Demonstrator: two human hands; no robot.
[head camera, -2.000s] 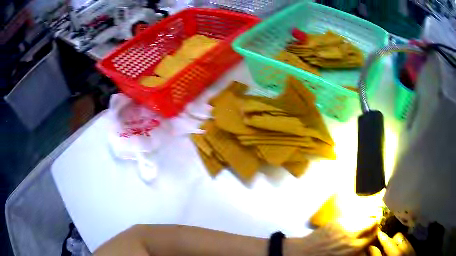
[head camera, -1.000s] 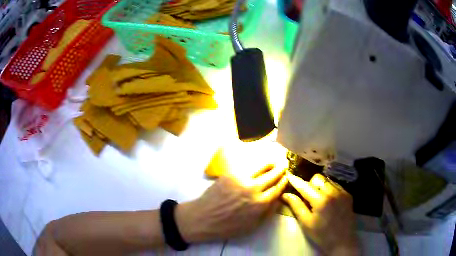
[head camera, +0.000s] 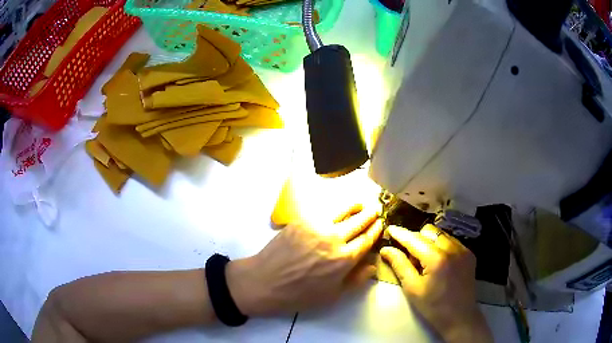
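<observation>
A mustard-yellow fabric piece (head camera: 283, 204) lies under my left hand (head camera: 312, 261), its edge showing beyond the fingers in strong lamp glare. My left hand presses on it, fingertips close to the presser foot area (head camera: 386, 198). My right hand (head camera: 439, 271) is just right of it, thumb and fingers bent near the needle; glare hides whether it pinches the fabric. The white sewing machine head (head camera: 456, 100) stands above both hands. A loose pile of mustard-yellow pieces (head camera: 181, 110) lies on the white table to the left.
The black lamp (head camera: 335, 110) hangs just above my left fingers. A red basket (head camera: 60, 74) and a green basket (head camera: 221, 30) stand behind the pile. A crumpled plastic bag (head camera: 30, 157) is at far left. A slim tool (head camera: 520, 321) lies at right, by a black patch (head camera: 493, 244).
The view has swung right and down, bringing the machine head and my right hand fully into view. Over the last second, both hands stay at the needle area with little movement.
</observation>
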